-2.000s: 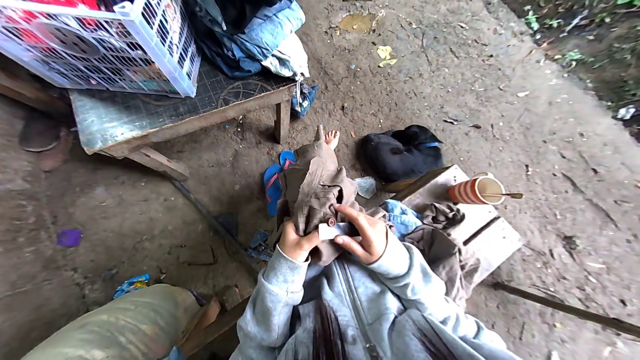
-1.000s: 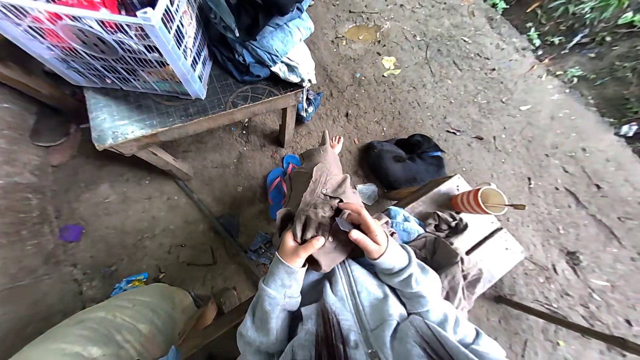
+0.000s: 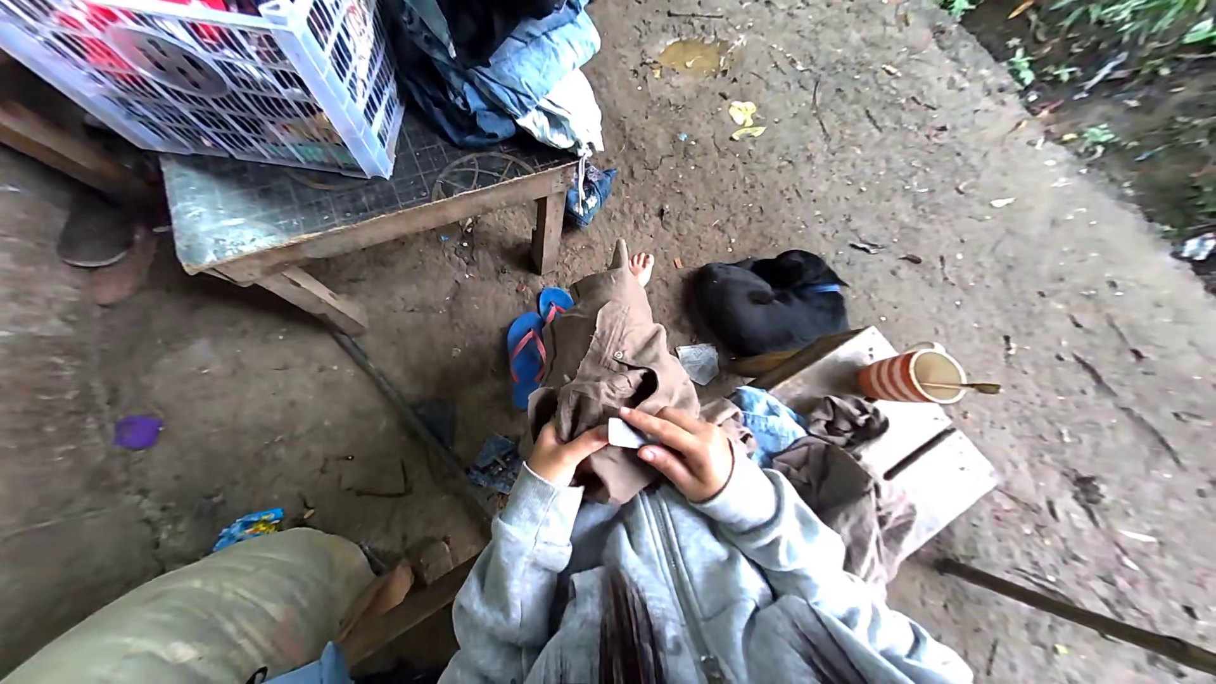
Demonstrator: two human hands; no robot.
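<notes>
Brown cloth (image 3: 617,356), seemingly a garment with a button, lies across my lap and legs. My left hand (image 3: 565,454) grips its near edge, the fingers partly hidden in the folds. My right hand (image 3: 686,454) holds a small white flat piece (image 3: 627,433) between thumb and fingers, against the cloth. What the white piece is, I cannot tell. More brown cloth (image 3: 841,484) and a light blue cloth (image 3: 768,423) lie to the right of my hands, on a wooden bench.
The wooden bench (image 3: 940,475) bears an orange-and-white striped mug (image 3: 898,378) with a spoon. A black dog (image 3: 771,302) lies curled beyond it. Blue flip-flops (image 3: 525,351) lie left of my legs. A low table (image 3: 228,223) holds a white plastic crate (image 3: 328,104) and piled clothes (image 3: 532,71).
The white piece, out of clear sight one second ago, shows plainly at my right fingertips. The cloth's folds between my hands have shifted.
</notes>
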